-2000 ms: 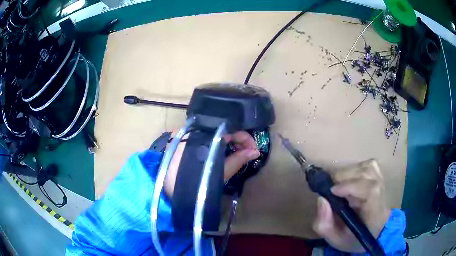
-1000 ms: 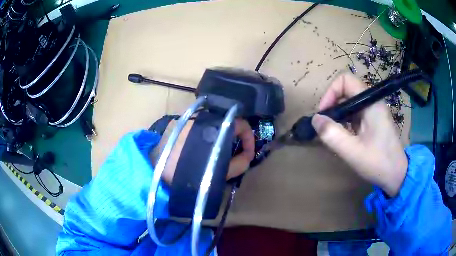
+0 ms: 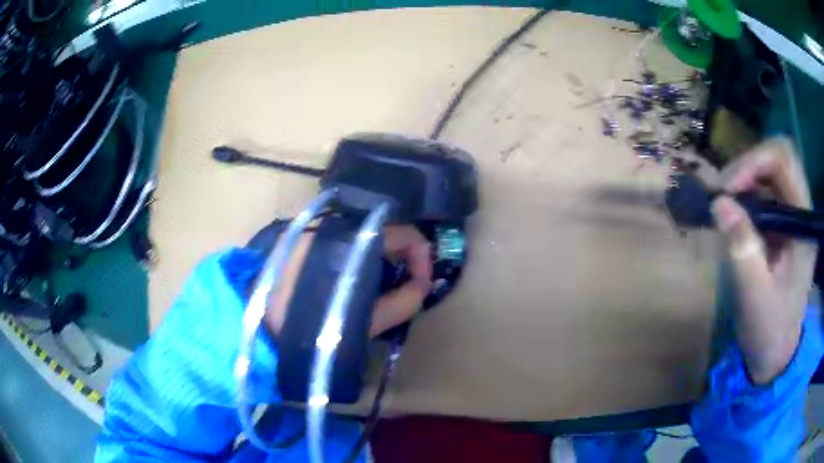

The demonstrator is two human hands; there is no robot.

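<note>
A black headset with silver metal hoops lies in front of me, its upper ear cup [image 3: 400, 178] closed side up and its boom microphone [image 3: 262, 163] pointing left. My left hand [image 3: 402, 276] reaches through under the headband [image 3: 325, 312] and holds the open ear cup, where a small green circuit board [image 3: 449, 244] shows. What its fingertips pinch is too small to tell. My right hand [image 3: 763, 249], at the far right, grips the black soldering iron [image 3: 691, 201]. Its tip points left and is blurred, well away from the cup.
Tan cardboard [image 3: 578, 307] lies under the work. Small wired components [image 3: 655, 118] are piled at the upper right, near a green solder spool [image 3: 700, 34] and a dark iron stand [image 3: 736, 99]. More headsets [image 3: 77, 154] are piled at the left. A black cable [image 3: 488, 68] runs up from the headset.
My right hand has moved the soldering iron from beside the open cup out to the far right. The headset and left hand appear slightly further left, and the whole view has shifted.
</note>
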